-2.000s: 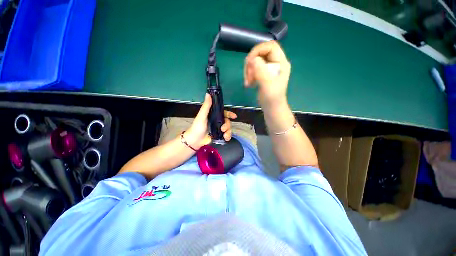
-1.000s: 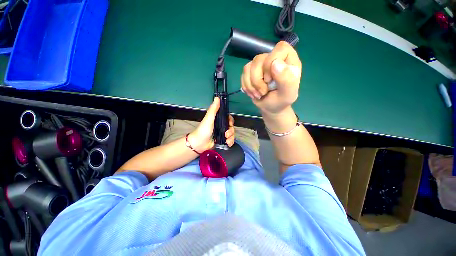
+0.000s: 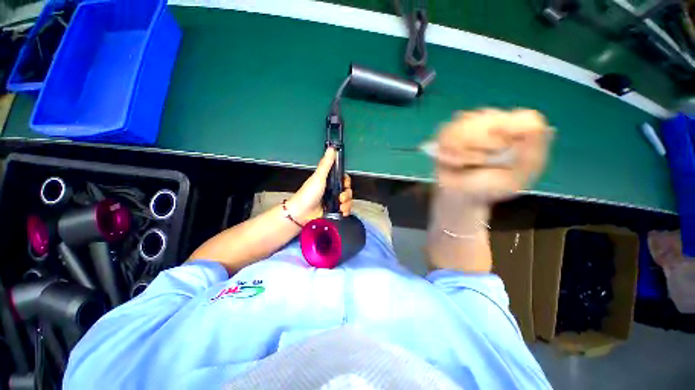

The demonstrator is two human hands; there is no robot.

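Note:
A dryer head (image 3: 335, 241) with a magenta end faces left against the wearer's front. My left hand (image 3: 318, 192) is closed around the black inner handle (image 3: 334, 179), which points away over the bench edge. A grey cord runs from its far end into a loose dark-grey tube (image 3: 383, 85) lying on the green bench. My right hand (image 3: 494, 155) is blurred and closed on a small hand tool (image 3: 429, 148). Its pale part and thin shaft show left of the fist, apart from the handle.
A blue bin (image 3: 103, 72) stands at the left of the green bench (image 3: 251, 91). A black tray (image 3: 179, 179) of dryers is below it. A cardboard box (image 3: 548, 286) of black parts is on the floor at right. A pale marker-like item (image 3: 653, 139) lies far right.
My right hand with the tool has moved right, away from the handle, since one second ago. My left hand still holds the handle. The view has shifted slightly.

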